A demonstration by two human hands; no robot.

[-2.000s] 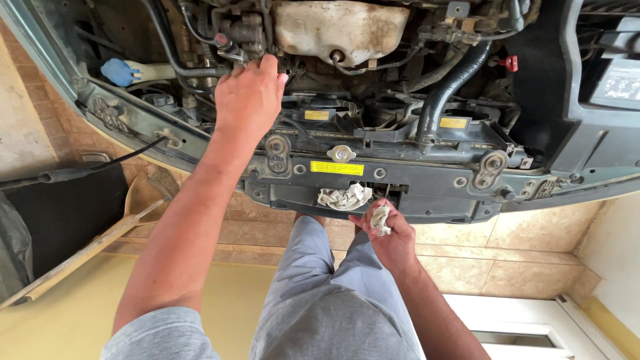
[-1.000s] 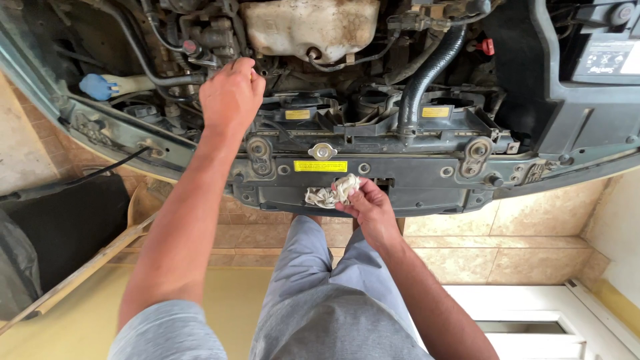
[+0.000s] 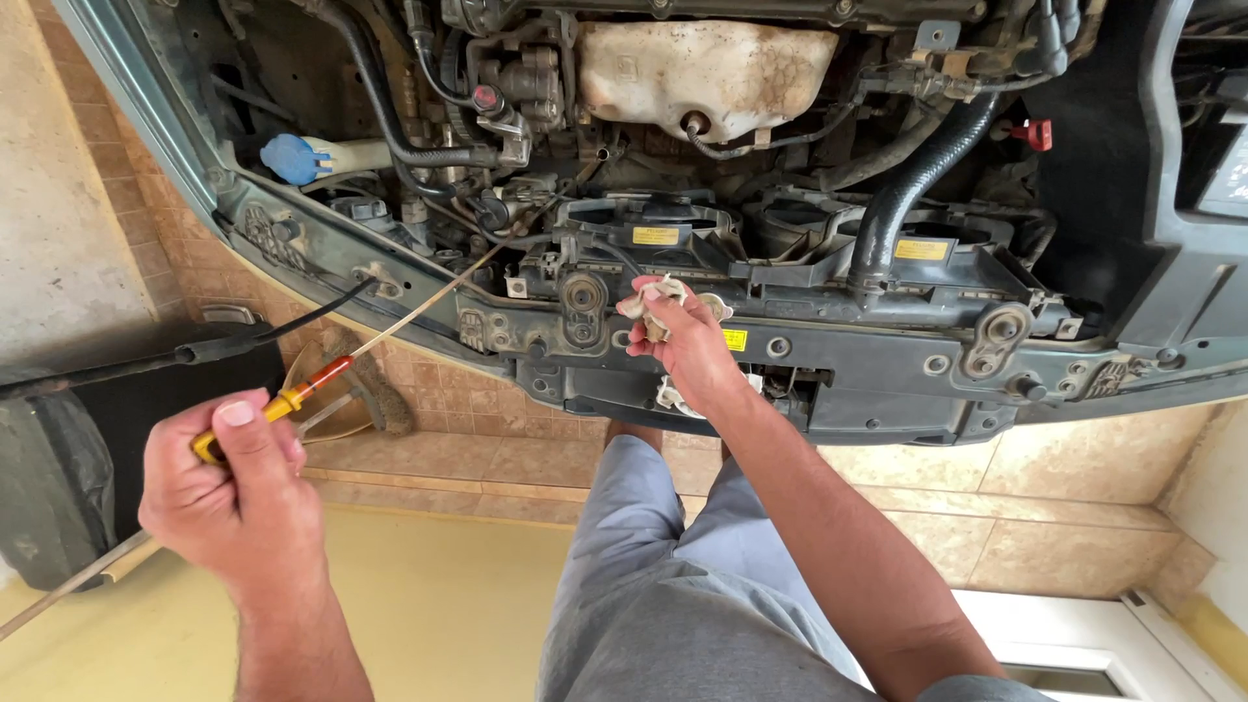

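Note:
My left hand (image 3: 234, 478) grips the yellow ring handle of an engine oil dipstick (image 3: 419, 310). Its long thin blade slants up and to the right from a red-orange collar, toward the metal tube end (image 3: 604, 154) below the heat shield; whether the tip is still inside the tube I cannot tell. My right hand (image 3: 687, 341) holds a crumpled white rag (image 3: 655, 294) between thumb and fingers, over the front crossmember beside the radiator cap (image 3: 720, 308). Behind that wrist, more white cloth (image 3: 673, 395) lies in an opening of the black front panel.
A rusty pale heat shield (image 3: 712, 78) sits above the radiator fans. The thick black radiator hose (image 3: 912, 195) runs down at the right. A blue washer reservoir cap (image 3: 291, 159) is at the left, and a black hood prop rod (image 3: 292, 327) crosses near my left hand.
My left hand has moved from the engine bay down to the lower left, with the dipstick now drawn out in view. My right hand has lifted a rag from the front panel toward the radiator cap.

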